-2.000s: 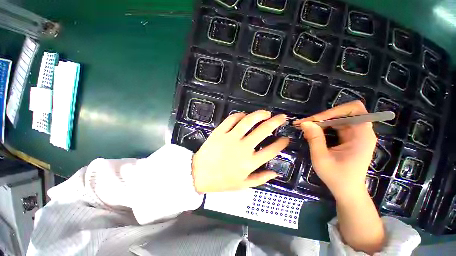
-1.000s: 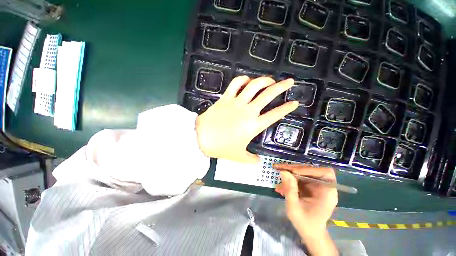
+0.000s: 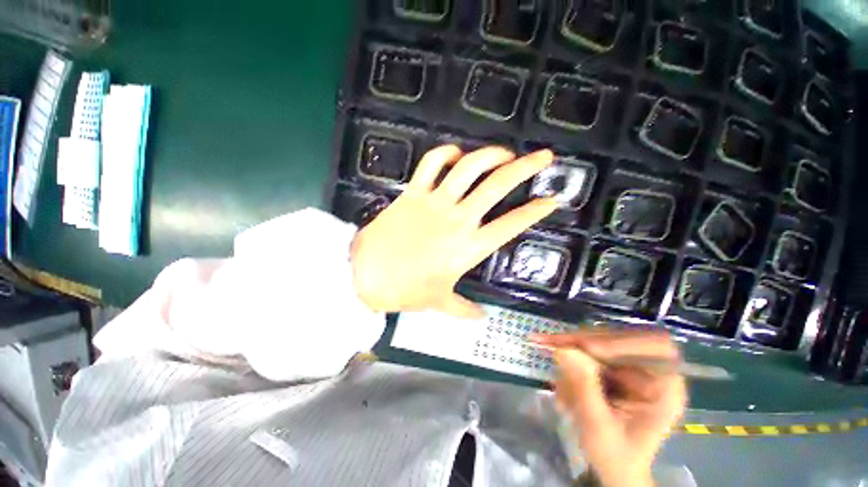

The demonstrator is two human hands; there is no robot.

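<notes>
My right hand [image 3: 623, 395] holds the slim grey tweezers [image 3: 700, 369] like a pen, slightly blurred, with the tip over the dotted part of the white adhesive dot sheet [image 3: 433, 340]. The sheet lies along the near edge of the black blister tray [image 3: 595, 147]. My left hand [image 3: 443, 233] lies spread over the tray's near left pockets, thumb down by the sheet, fingertips at a watch housing [image 3: 562, 184] that shows a bright inside. Another bright housing [image 3: 533, 263] sits in the pocket below it. Whether the tweezers hold a dot is too small to tell.
Spare dotted sticker sheets [image 3: 124, 171] lie at left on the green bench [image 3: 238, 114], beside a long pale strip [image 3: 40, 138] and a blue board [image 3: 8, 162]. Stacked black trays [image 3: 852, 323] are at far right. Grey equipment [image 3: 43, 366] is below left, yellow-black floor tape [image 3: 771, 430] below right.
My right hand has moved from a housing in the tray down to the dot sheet, tweezers still held. My left hand stays spread over the tray, its fingers now at a different housing.
</notes>
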